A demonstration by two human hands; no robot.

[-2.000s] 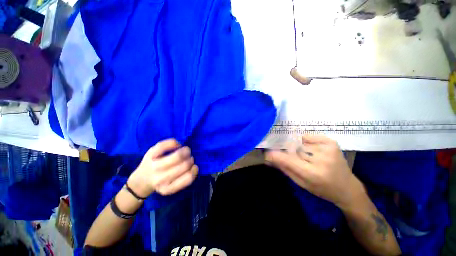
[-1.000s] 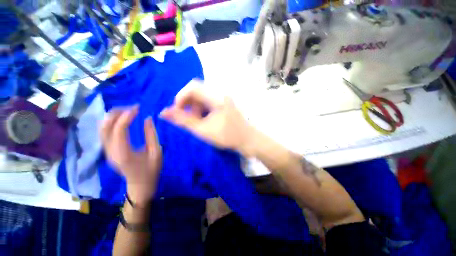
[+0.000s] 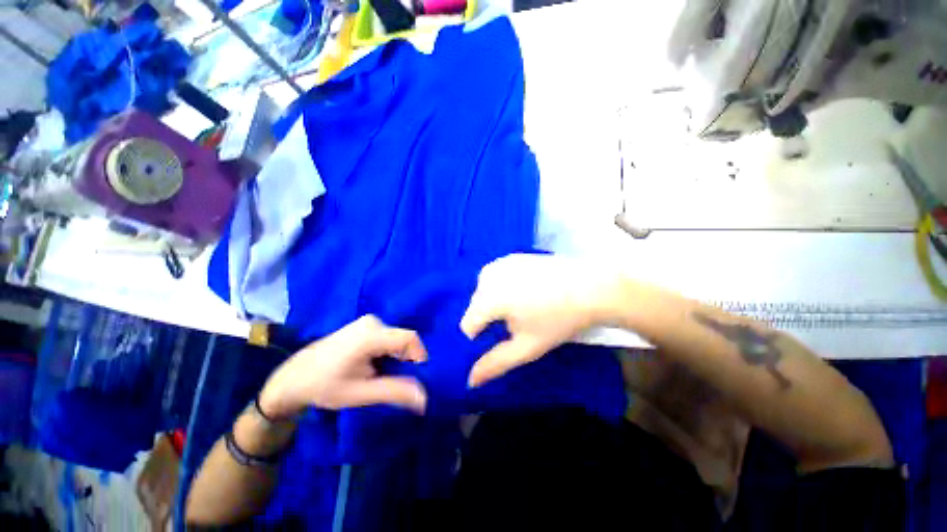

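Note:
Bright blue garment cloth lies on the white table and hangs over its front edge. A pale grey-blue part shows at its left side. My left hand is over the cloth near the table's front edge, with thumb and index finger apart. My right hand faces it from the right, over the same cloth, its thumb and index finger also apart. The fingertips of the two hands are a short gap apart, with only blue cloth showing between them. The other fingers are mostly hidden.
The sewing machine head stands at the upper right, with scissors at the right rim. A ruler scale runs along the front edge. A purple machine is at left. A yellow-green basket is at the top.
The view has shifted. My right hand has come down from over the middle of the cloth to the front edge, facing my left hand. The small pale piece seen earlier at my right fingers is not visible.

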